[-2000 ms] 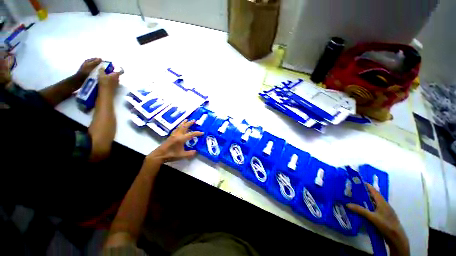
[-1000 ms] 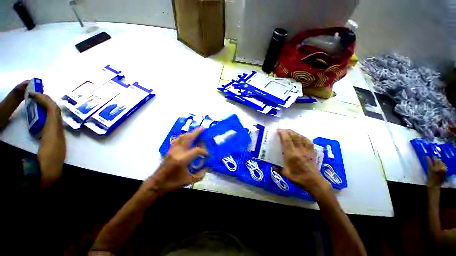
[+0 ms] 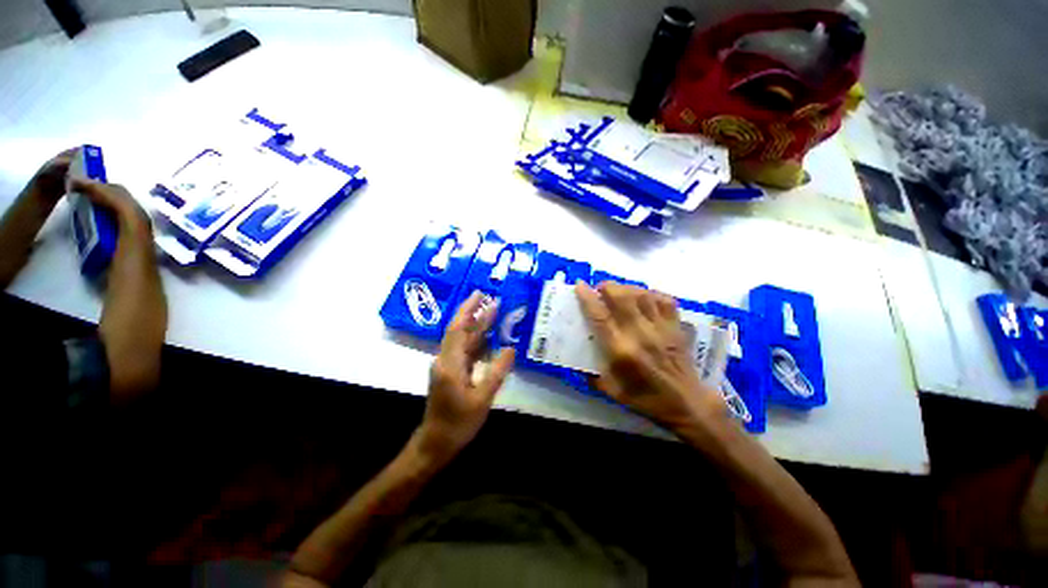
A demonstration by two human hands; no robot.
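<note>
Several blue trays [image 3: 430, 284] with white plugs and coiled cables lie in an overlapping row along the table's near edge. My right hand [image 3: 649, 354] grips a white and blue retail box [image 3: 556, 331] from above, over the middle of the row. The box lies flat with its printed face up and hides the trays under it. My left hand [image 3: 463, 379] is at the box's left end, fingers apart, over the near part of a tray. I see nothing in it. The rightmost tray [image 3: 788, 345] lies slightly apart.
Two window boxes [image 3: 268, 223] lie left; a person's hands [image 3: 123, 221] hold another box at far left. Unfilled boxes [image 3: 626, 168] are piled near the red bag [image 3: 747, 101] and black bottle [image 3: 663, 66]. A cable heap [image 3: 977, 172], phone [image 3: 218, 54] and brown bag [image 3: 476, 35] also show.
The tray in my left hand has left that hand, which is now lower and at the box's end. My right hand and the box have shifted left along the row.
</note>
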